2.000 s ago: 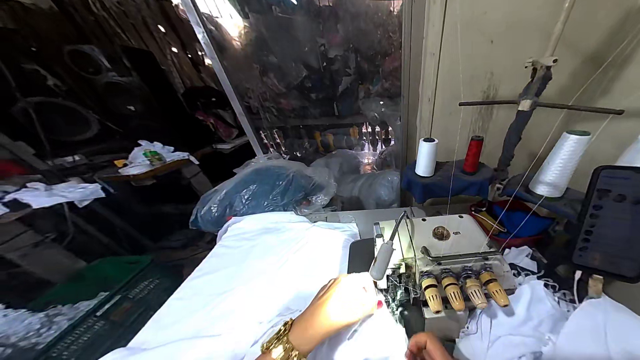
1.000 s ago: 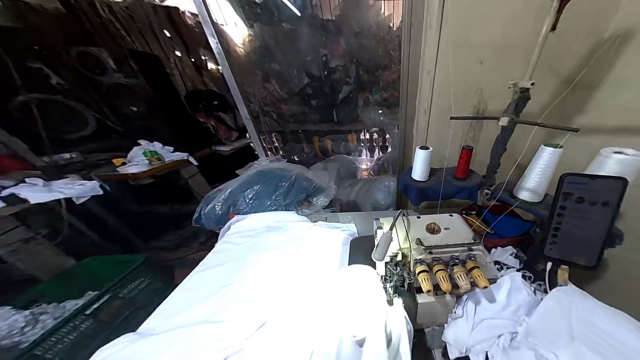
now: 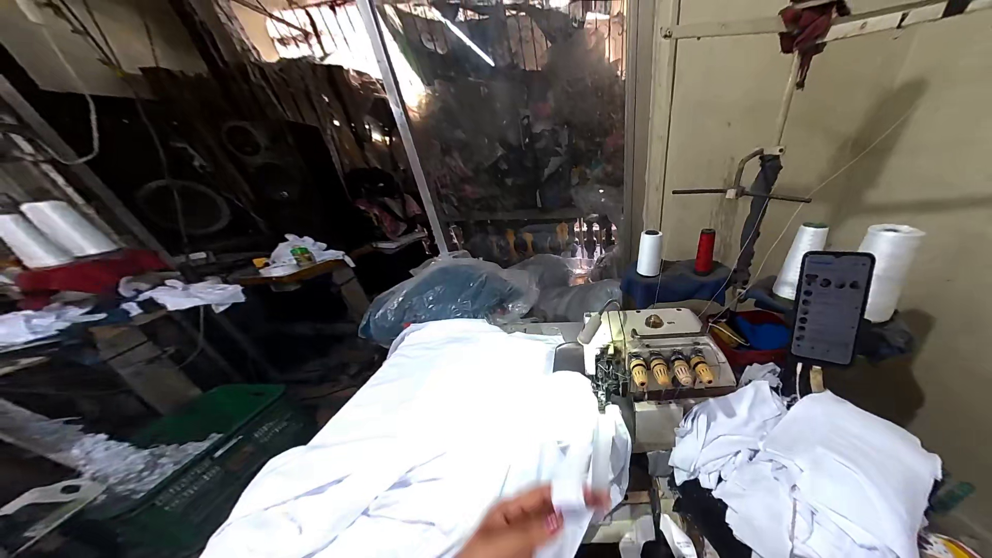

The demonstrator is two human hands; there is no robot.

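Observation:
My left hand (image 3: 535,518), blurred, comes in at the bottom middle with painted nails showing. Its fingers close around an edge of the white fabric (image 3: 434,418), which lies spread from the bottom left up to the sewing machine. My right hand is out of view. Just beyond and right of my left hand stands an overlock sewing machine (image 3: 666,322) with several yellowish tension knobs (image 3: 659,369). The fabric's right edge hangs beside the needle area, which is partly hidden. More white fabric pieces (image 3: 829,457) are heaped to the right of the machine.
Thread cones (image 3: 804,260) and a phone (image 3: 831,308) stand behind the heap at right. A plastic-wrapped bundle (image 3: 446,298) lies beyond the fabric. A green crate (image 3: 225,457) with white scraps is at lower left. A metal thread stand (image 3: 763,194) rises behind the machine.
Two seconds ago both hands were at the machine's front; one second ago neither showed. My left hand is now back in view, lower down at the fabric. The view has shifted somewhat.

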